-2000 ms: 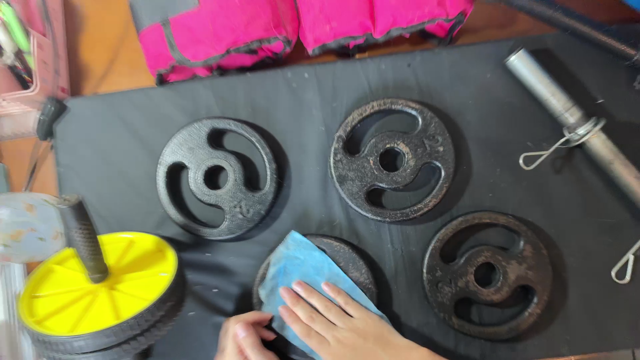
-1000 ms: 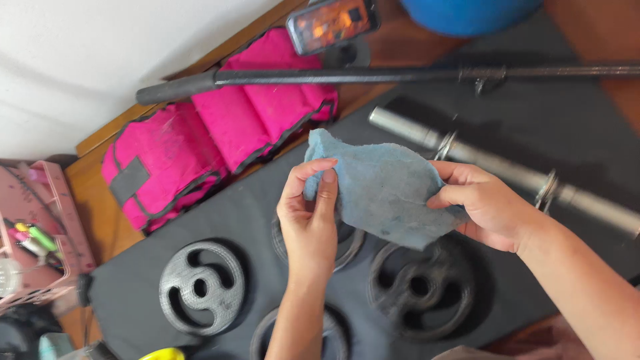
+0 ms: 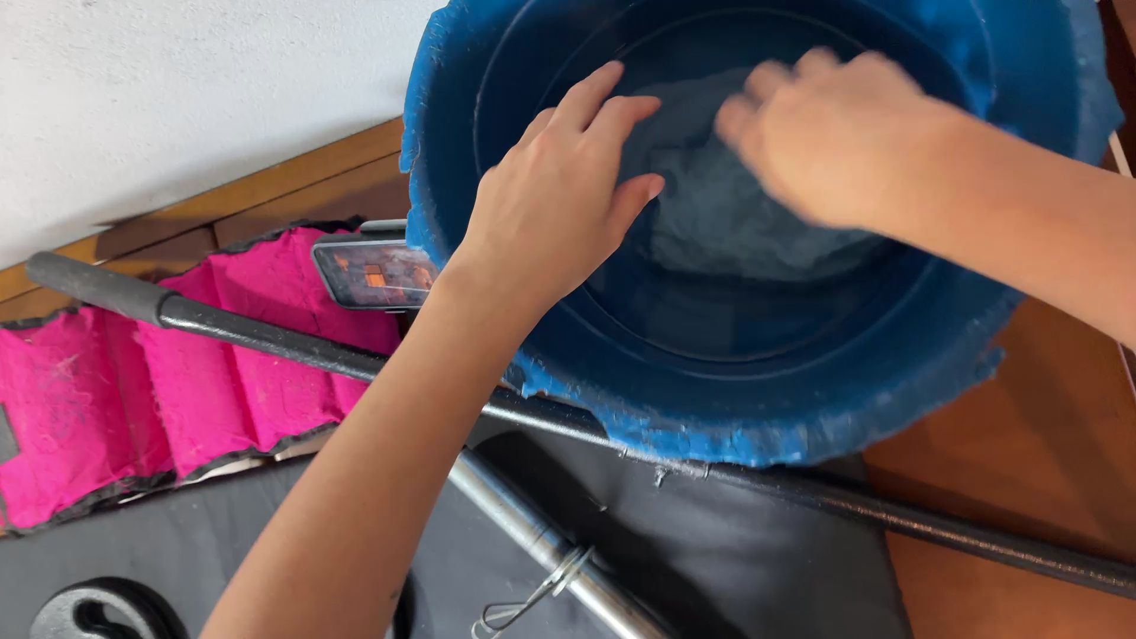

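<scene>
A blue plastic tub [image 3: 763, 417] with a ragged, chipped rim holds water at the upper right. Beneath the water lies a grey-blue cloth [image 3: 754, 222], spread and crumpled on the bottom. Over the tub's left side is my left hand [image 3: 568, 177], fingers apart and holding nothing. My right hand [image 3: 825, 133] hovers over the tub's right half above the cloth; it is blurred, its fingers are loosely bent, and nothing shows in it.
A black bar [image 3: 266, 337] with a foam grip crosses below the tub. Near it are pink padded weights [image 3: 204, 382], a phone [image 3: 373, 273], a chrome dumbbell bar [image 3: 532, 532] with a spring clip, and a black weight plate [image 3: 98, 612] on a black mat [image 3: 754, 541].
The cloth, held between both hands a second ago and pressed on a plate before that, now lies in the tub's water, let go. The view has swung to the tub.
</scene>
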